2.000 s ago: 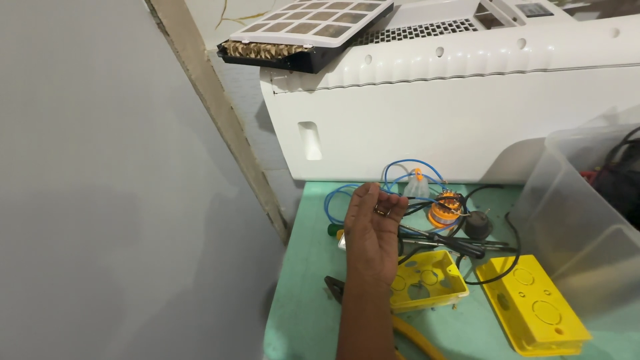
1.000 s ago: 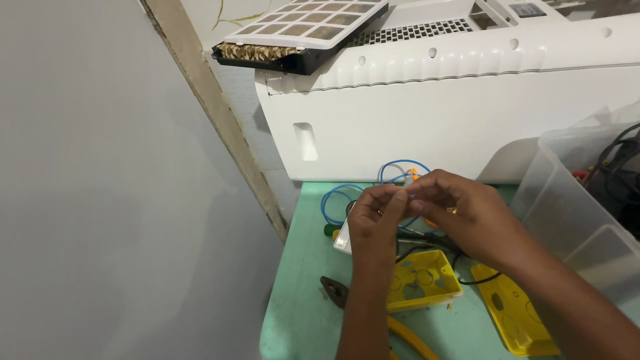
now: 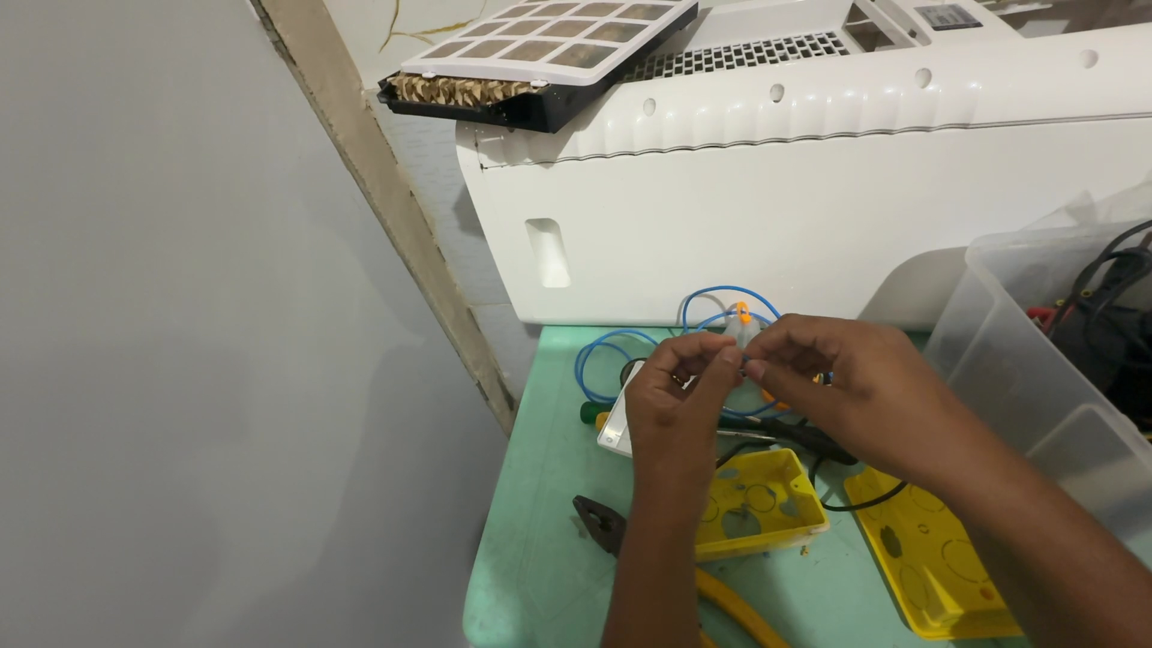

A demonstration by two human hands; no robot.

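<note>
My left hand (image 3: 679,387) and my right hand (image 3: 832,382) meet fingertip to fingertip above the back of the green table. Between the pinched fingertips is a tiny bluish piece, mostly hidden; it may be a wire end. Behind them a blue wire (image 3: 733,290) lies in loops beside a clear plastic piece with an orange tip (image 3: 742,312). Below my hands sits an open yellow electrical box (image 3: 765,540). Pliers (image 3: 601,524) with yellow handles lie partly under my left forearm. A white object (image 3: 616,432) and a green-ended tool (image 3: 591,412) are left of my left hand.
A large white appliance (image 3: 702,234) stands along the table's back, with a filter frame (image 3: 540,40) on top. At right are a clear plastic bin (image 3: 1017,342) holding black cables and a second yellow box (image 3: 936,549). A grey surface (image 3: 225,315) fills the left side.
My right hand, not in view two seconds ago, has come in from the right and joined my left hand. Since one second ago both hands have stayed close together.
</note>
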